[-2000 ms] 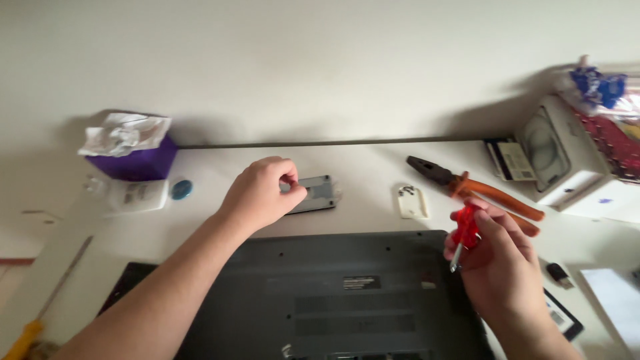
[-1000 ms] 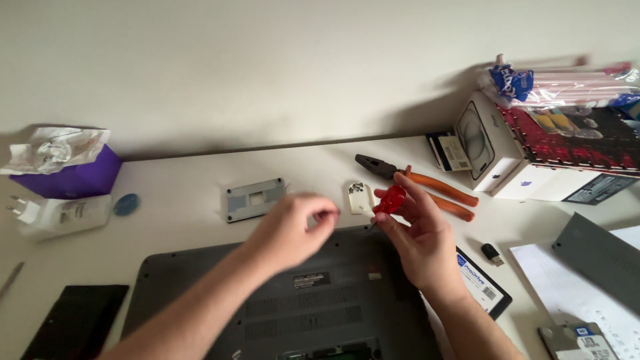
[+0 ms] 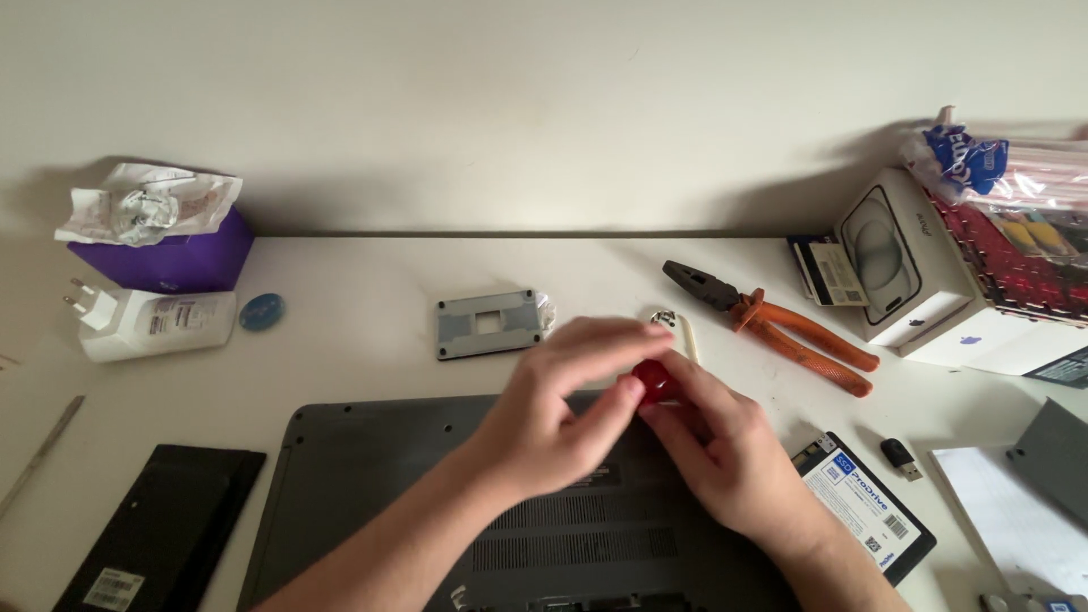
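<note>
A dark laptop (image 3: pixel 365 501) lies upside down, its vented underside facing up and part of it beyond the bottom edge of view. Over its back right part, my right hand (image 3: pixel 731 450) grips the red handle of a screwdriver (image 3: pixel 653 382); the shaft is hidden. Fingertips of my left hand (image 3: pixel 569 399) touch or nearly touch the same handle from the left, and whether they hold anything cannot be seen. Behind the hands, a small white tray (image 3: pixel 690 344) holds several screws (image 3: pixel 665 318). A metal bracket plate (image 3: pixel 450 331) lies behind the laptop.
Orange-handled pliers (image 3: pixel 799 340) and an iPhone box (image 3: pixel 892 255) stand or lie at the back right. An SSD (image 3: pixel 884 518), a USB dongle (image 3: pixel 901 459) and paper (image 3: pixel 994 510) are on the right. A black laptop battery (image 3: pixel 161 527), purple box (image 3: pixel 187 255) and white bottle (image 3: pixel 161 327) are left.
My left hand has moved from the bracket plate to the screwdriver handle in my right hand. The view has shifted between frames.
</note>
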